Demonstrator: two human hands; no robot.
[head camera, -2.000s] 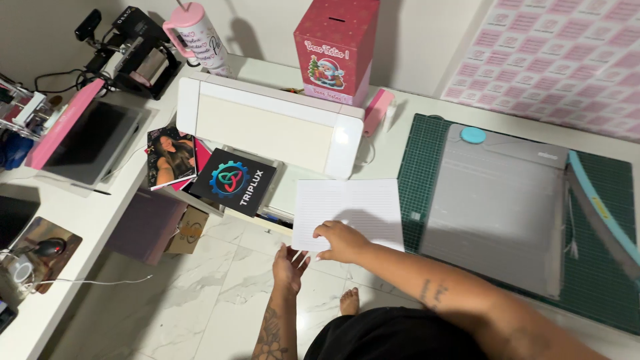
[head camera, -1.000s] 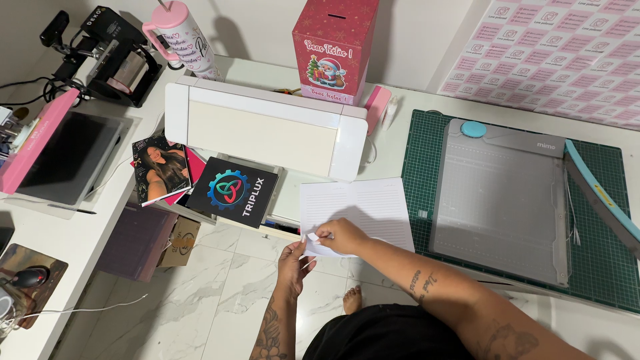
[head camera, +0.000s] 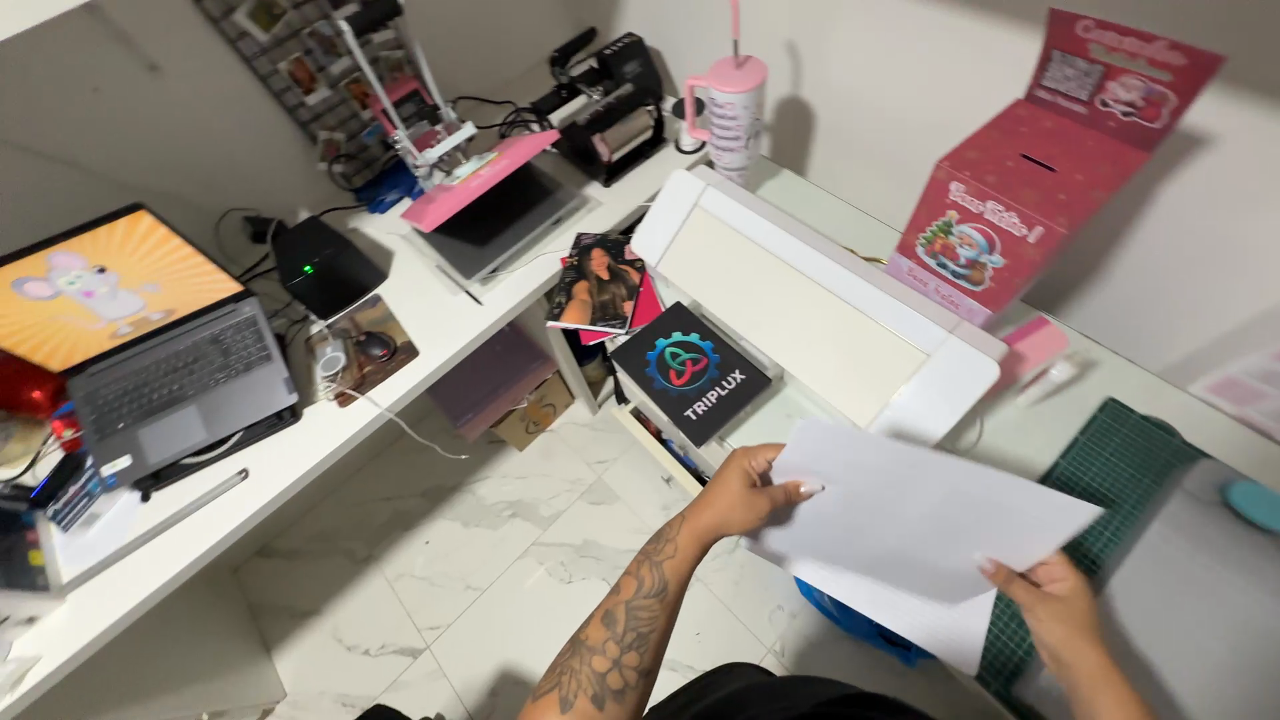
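Note:
Sheets of white paper (head camera: 900, 510) are held up between my two hands over the desk edge. My left hand (head camera: 750, 495) pinches their left edge, thumb on top. My right hand (head camera: 1045, 595) grips the lower right edge. The upper sheet shows no lines, and another white layer shows beneath it. Just beyond my left hand lies a black square box (head camera: 690, 372) with a coloured gear emblem. Behind the paper stands a long white machine (head camera: 810, 300) with a cream panel. A green cutting mat (head camera: 1125, 480) lies to the right, partly under a grey paper trimmer (head camera: 1210, 590).
A red box with a slot (head camera: 1000, 220) stands behind, near a pink-lidded tumbler (head camera: 735, 110). The left desk bears a laptop (head camera: 180, 370), a mouse (head camera: 376, 346) and a pink heat press (head camera: 485, 180). Below the black box, a drawer (head camera: 660, 450) stands open.
The lined sheets that lay on the desk are now lifted, with a blank face showing. My hands, close together before, are now apart at the paper's edges. The view has swung left.

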